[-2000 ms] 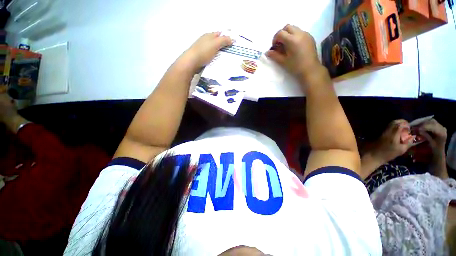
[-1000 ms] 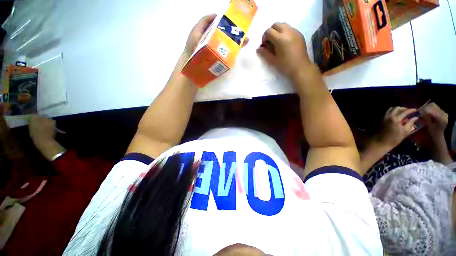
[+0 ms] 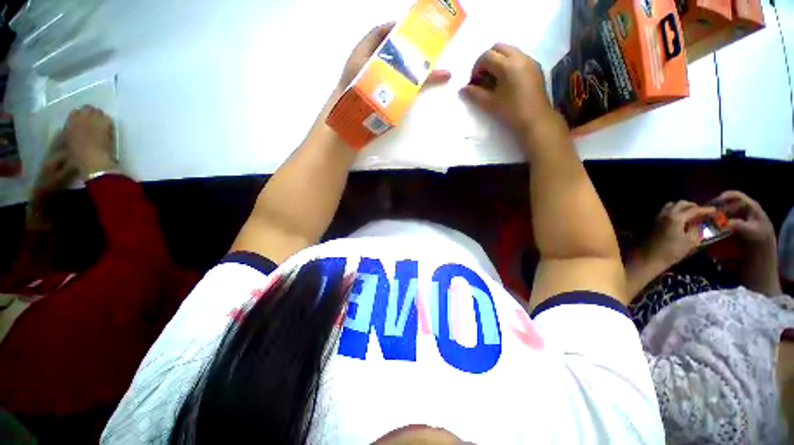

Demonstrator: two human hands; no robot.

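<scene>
An orange retail carton (image 3: pixel 396 74) stands tilted over the white tabletop, its orange side with a small picture and a barcode label facing me. My left hand (image 3: pixel 361 56) holds it from behind and the left, with fingertips showing past its right edge. My right hand (image 3: pixel 505 78) is to the right of the carton, apart from it, fingers curled around a small dark piece (image 3: pixel 484 80) that is mostly hidden. A thin white sheet (image 3: pixel 418 155) lies at the table's front edge, nearly lost against the top.
Dark-and-orange cartons (image 3: pixel 622 65) stand at the right, with more orange ones (image 3: pixel 718 22) behind. A neighbour's hands (image 3: pixel 91 139) are over a pale flat pad (image 3: pixel 106 96) at the left. Another neighbour's hands (image 3: pixel 709 228) hold a small orange-and-white piece at the right. Shiny clear plastic (image 3: pixel 65 35) lies far left.
The carton first showed its white back; my left hand has turned it to its orange side, then shifted it slightly right. My right hand stays nearby. The left neighbour's hands have moved onto the pad.
</scene>
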